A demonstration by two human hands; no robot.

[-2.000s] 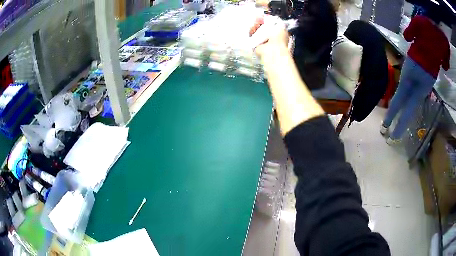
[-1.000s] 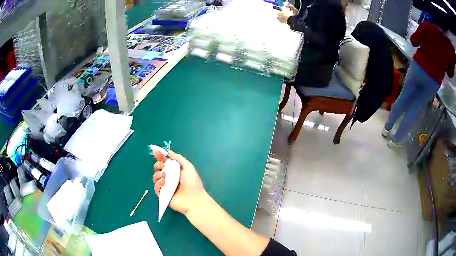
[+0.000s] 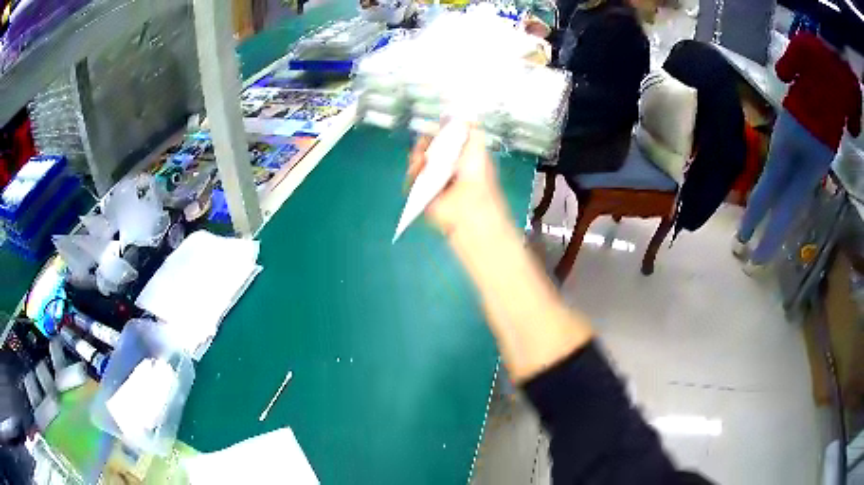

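Note:
My right hand (image 3: pixel 459 185) reaches out over the green mat (image 3: pixel 351 284) toward the stack of trays. It is closed around a white dispensing cone (image 3: pixel 431 187), whose pointed end aims down and left toward the mat. The hand is slightly blurred. The stacked clear trays (image 3: pixel 379 102) stand at the mat's far end, and their tops are washed out by glare. A cotton swab (image 3: pixel 276 396) lies on the mat near me. My left hand is not in the picture.
White sheets (image 3: pixel 201 284), a wipes box (image 3: pixel 147 384) and crumpled clear bags (image 3: pixel 133 213) lie on the left, by a shelf post (image 3: pixel 225 123). A white paper (image 3: pixel 256 461) lies at the near edge. A person in black (image 3: pixel 606 85) sits beyond; another person (image 3: pixel 796 133) stands right.
My right hand was over the trays, came back near the mat's left side with the cone, and now has moved forward and right again, still holding it.

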